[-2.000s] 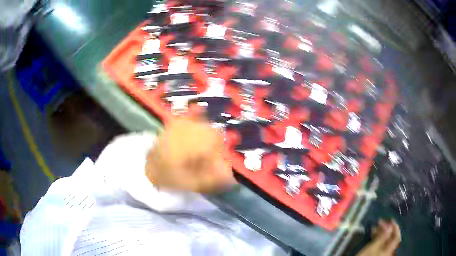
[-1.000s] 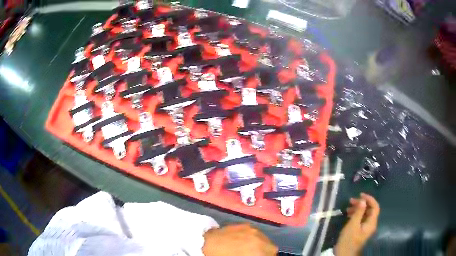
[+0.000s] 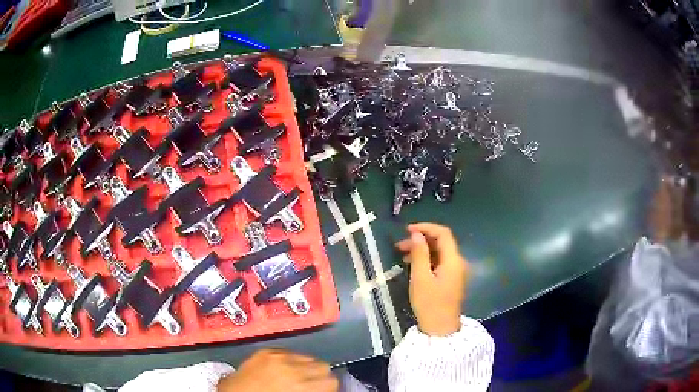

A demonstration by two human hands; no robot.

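Note:
The red-orange pocket tray [image 3: 295, 161] lies at left on the bench, cut off by the left edge. Its pockets hold rows of black square units with silver spring clips on opposite edges, such as the unit [image 3: 276, 274] in the near right corner. A loose clip pile [image 3: 410, 115] lies right of the tray. My right hand [image 3: 438, 279] is over the bench in front of the pile, fingers loosely curled, nothing visible in it. My left hand [image 3: 280, 373] is at the bottom edge below the tray, back up, its fingers hidden.
Pale tape marks [image 3: 364, 268] run on the green bench [image 3: 536, 222] between the tray and my right hand. White paper slips [image 3: 193, 44] and a blue pen [image 3: 245, 40] lie behind the tray. A clear plastic bag [image 3: 651, 306] is at right beyond the bench edge.
The view has swung right, so tray and clips sit further left and the paper slips and pen show. My right hand's fingers are more curled. The tray units look unchanged.

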